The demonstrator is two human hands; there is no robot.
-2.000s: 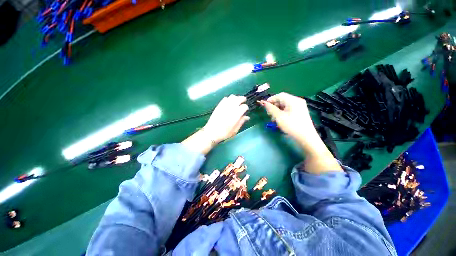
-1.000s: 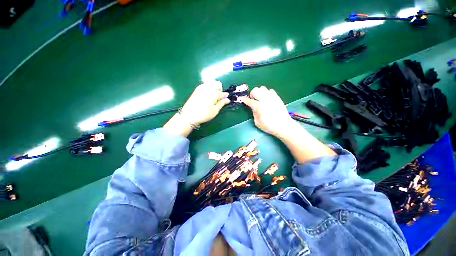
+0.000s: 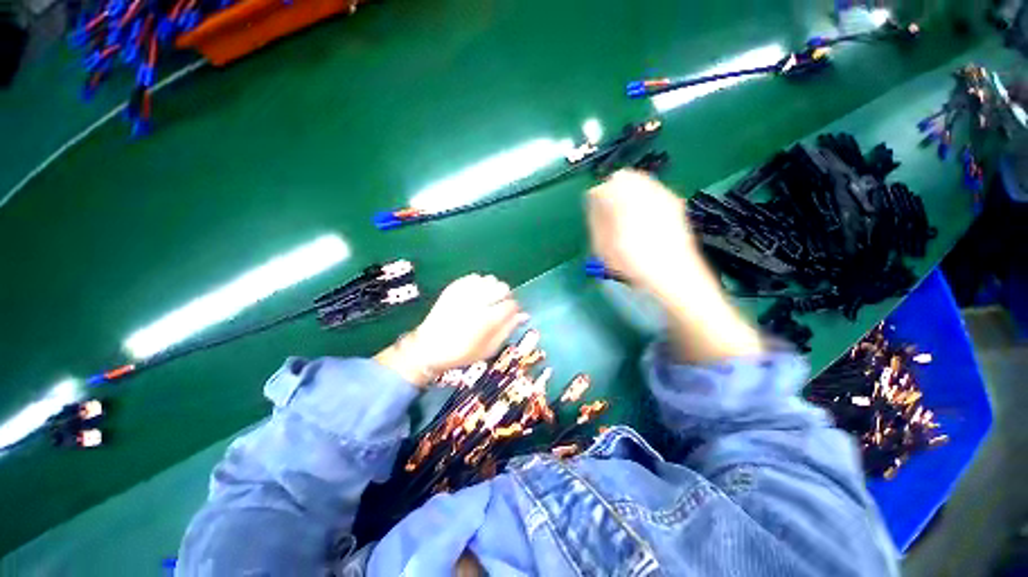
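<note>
My left hand point(image 3: 471, 327) is above the near edge of the belt, by the bundle of leads with coppery ends point(image 3: 496, 400); its fingers are curled and what they hold, if anything, cannot be seen. My right hand point(image 3: 640, 223) is blurred, left of the heap of black plastic housings point(image 3: 823, 220); its fingertips are unclear. A cable lead with dark housings by its coppery ends point(image 3: 366, 293) lies on the belt, left of my left hand. Another lead with a blue plug point(image 3: 389, 219) runs towards dark pieces just above my right hand. A small blue plug point(image 3: 595, 268) shows beside my right wrist.
Further leads lie along the green belt point(image 3: 282, 135), at far left and upper right. A blue bin point(image 3: 958, 372) with coppery-ended leads is at right. An orange-red bin point(image 3: 265, 28) and blue-tipped leads are at upper left. More leads point(image 3: 969, 113) lie at far right.
My hands have moved apart, the left down towards the bundle, the right to the right. The lead between them has been let go and lies further left on the belt. The other belt leads have shifted left.
</note>
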